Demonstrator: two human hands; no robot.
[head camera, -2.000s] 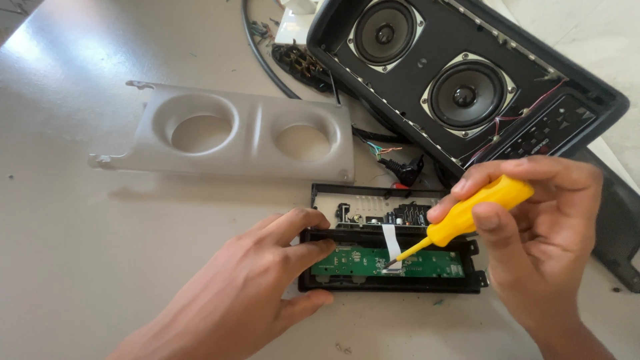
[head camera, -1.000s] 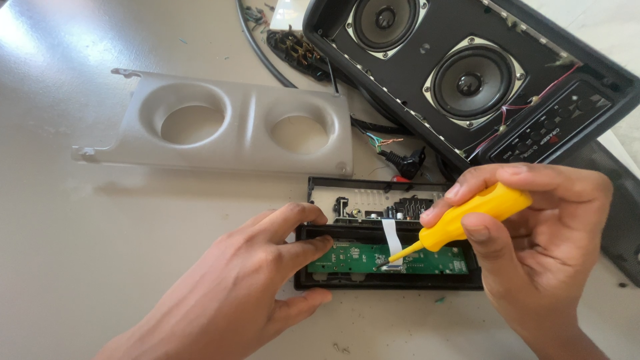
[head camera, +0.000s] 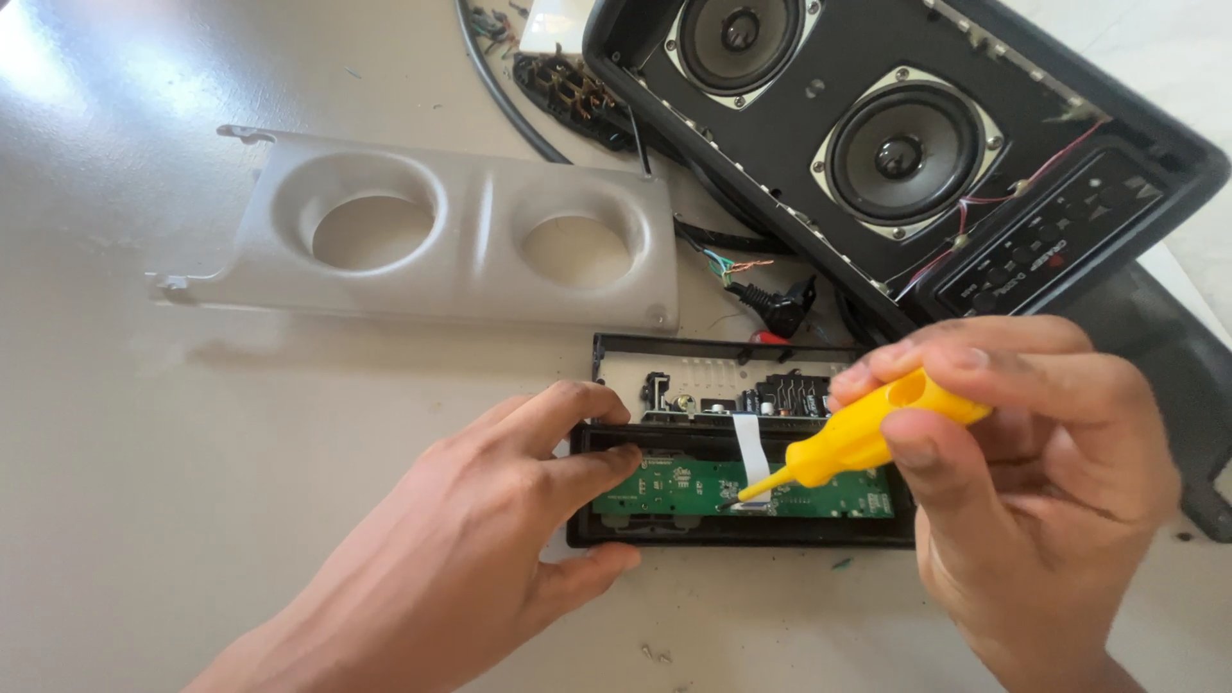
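Observation:
My right hand (head camera: 1039, 481) grips a yellow-handled screwdriver (head camera: 866, 433). Its tip is at the green circuit board (head camera: 664, 489), beside the lower end of a white flat ribbon cable (head camera: 751, 448). The board sits in a black plastic housing (head camera: 712, 534). My left hand (head camera: 500, 510) holds the left end of that housing, fingers on top and thumb at the near edge. Just behind it stands a second board with electronic components (head camera: 784, 399) in an open black frame, and the ribbon cable runs between the two.
A black speaker cabinet (head camera: 837, 87) with two drivers lies at the upper right. A translucent plastic panel (head camera: 476, 231) with two round openings lies at the upper left. Behind the housing are a black plug (head camera: 775, 303), stripped wires (head camera: 722, 265) and a grey cable (head camera: 500, 101).

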